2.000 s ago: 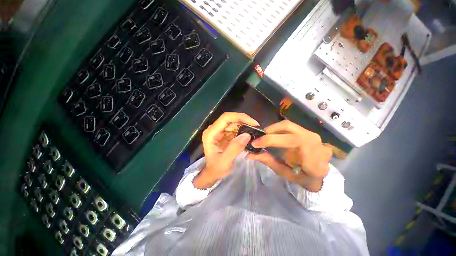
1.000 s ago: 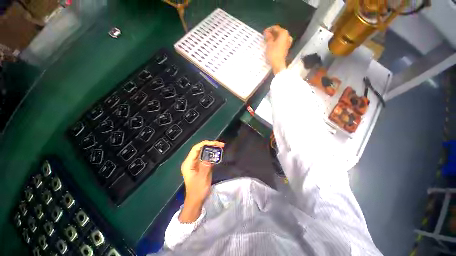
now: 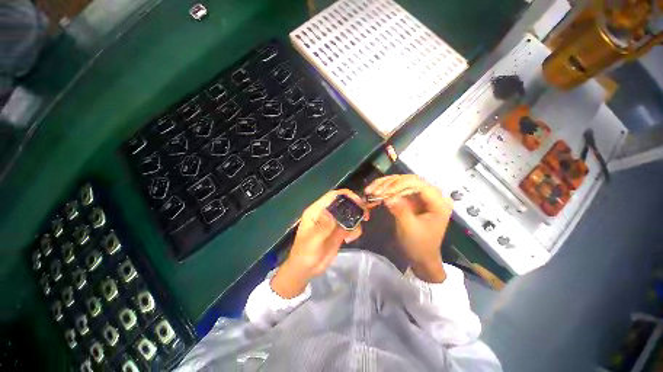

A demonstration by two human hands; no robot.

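My left hand point(image 3: 318, 236) holds a small black square housing point(image 3: 347, 212) with a shiny rim, its face up, in front of my body. My right hand point(image 3: 418, 214) is beside it, thumb and forefinger pinched at the housing's right edge. A tiny part point(image 3: 372, 198) shows between the right fingertips; its shape is too small to tell. The white parts tray point(image 3: 425, 91) with rows of small dark slots lies beyond my hands. The black blister tray point(image 3: 174, 243) of dark outlined frames lies at the left.
A second tray point(image 3: 190, 333) with silvery-centred pieces lies at the lower left. The press base point(image 3: 520, 254) with round knobs and orange-brown fixtures point(image 3: 547, 190) stands at the right, below the brass-gold cylinder point(image 3: 581, 58). A small pale piece point(image 3: 198, 11) lies on the bench point(image 3: 94, 142) at the back.
My right hand has come back from the white tray to the housing, with a tiny part in its fingertips. My left hand still holds the housing. The view has shifted.
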